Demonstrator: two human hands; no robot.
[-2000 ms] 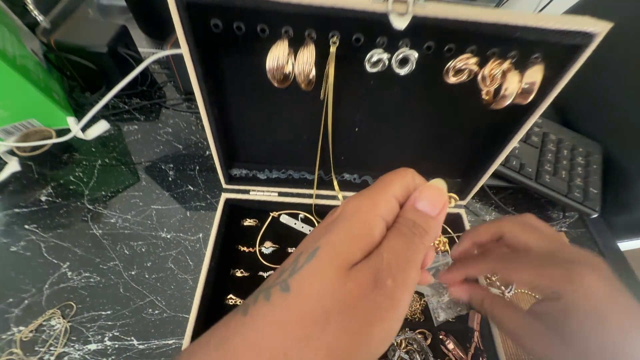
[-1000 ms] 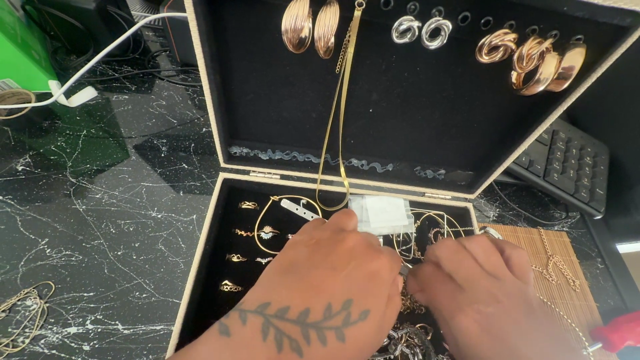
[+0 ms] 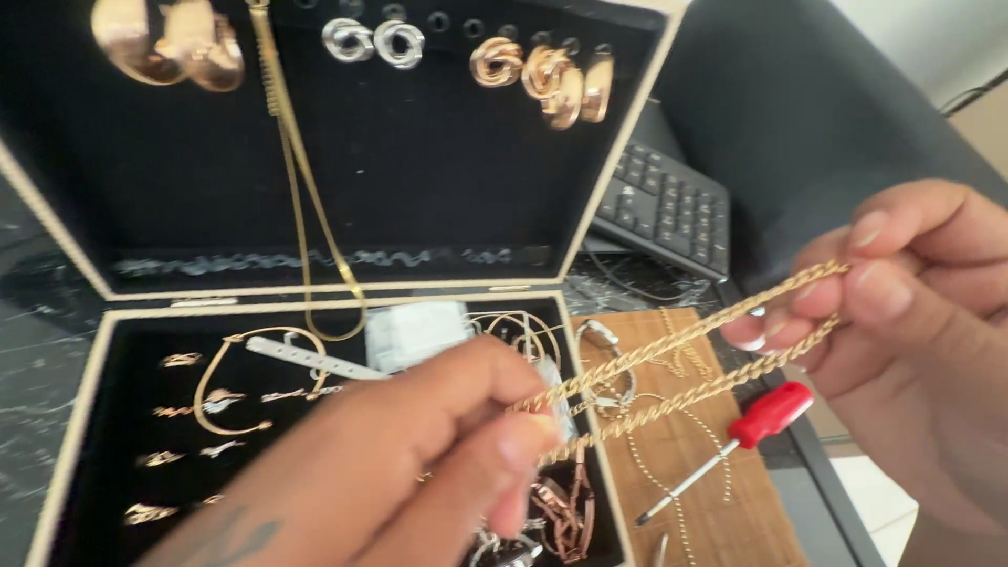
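A gold rope chain [image 3: 677, 339] is stretched in two strands between my hands. My left hand [image 3: 441, 449] pinches one end between thumb and finger, above the open jewelry box [image 3: 592, 465]. At the right, my right hand [image 3: 906, 307] grips the other end with its fingertips. Rings [image 3: 160, 457] stand in the black base of the box, near a gold bangle [image 3: 206, 394] and a small clear plastic bag [image 3: 415, 331]. A flat gold necklace [image 3: 303, 181] hangs from the lid beside silver knot earrings [image 3: 399, 44] and rose-gold knot earrings [image 3: 496, 61].
Right of the box lies a wooden mat [image 3: 748, 488] bearing a red-handled screwdriver [image 3: 768, 417], a beaded chain [image 3: 647, 468] and a silver-toned watch or bracelet [image 3: 600, 332]. A black keyboard [image 3: 669, 205] sits behind it. The tabletop [image 3: 39, 331] is dark with white veins.
My hands, close together over the box one second ago, are now apart, with the gold chain stretched between them. My right hand has moved right. The view has shifted closer.
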